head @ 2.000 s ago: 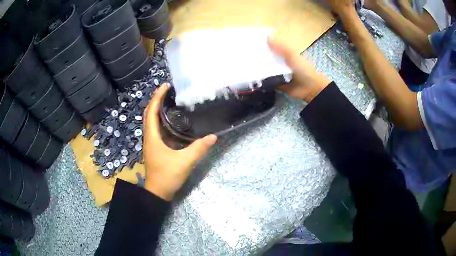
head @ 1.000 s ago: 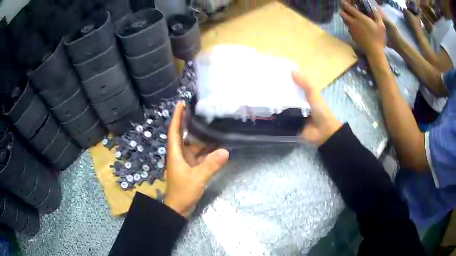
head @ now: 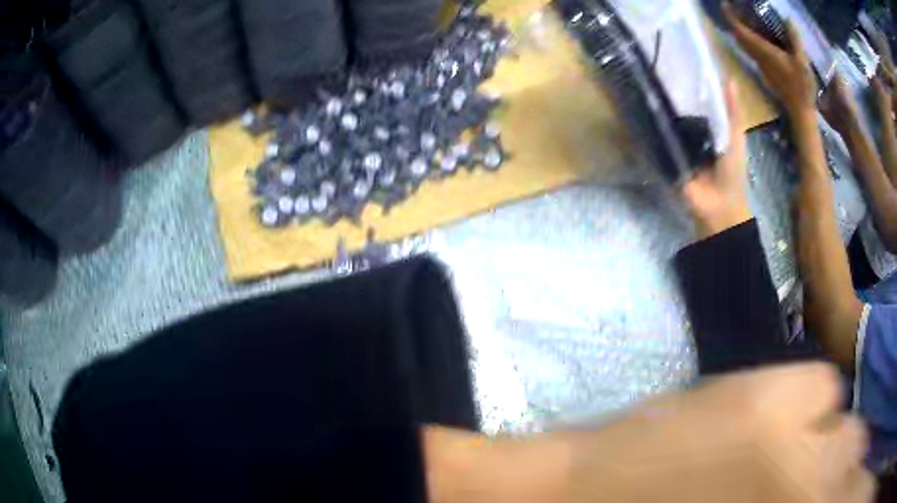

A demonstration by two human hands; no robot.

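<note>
My right hand [head: 723, 187] holds the lower end of a black oval housing [head: 629, 83] at the upper right. A milky translucent cover [head: 688, 64] lies against the housing's right side, with a small black module [head: 696, 139] at its lower end near my fingers. The housing's upper end is cut off by the picture's edge. My left hand [head: 688, 442] is large and blurred, close to the camera, and reaches across the bottom to the right. Its fingers look curled, but I cannot tell whether it holds anything.
Small grey fittings [head: 374, 147] with white discs lie in a wide pile on a tan sheet [head: 551, 147]. Dark grey housings [head: 290, 44] stand in stacks at the left. Bubble wrap [head: 590, 295] covers the bench. Another person's arm [head: 821, 236] is close by at the right.
My left hand has let go of the housing and moved down and right, close to the camera. The housing and cover have moved up and right in my right hand, now steeply tilted. The view has shifted.
</note>
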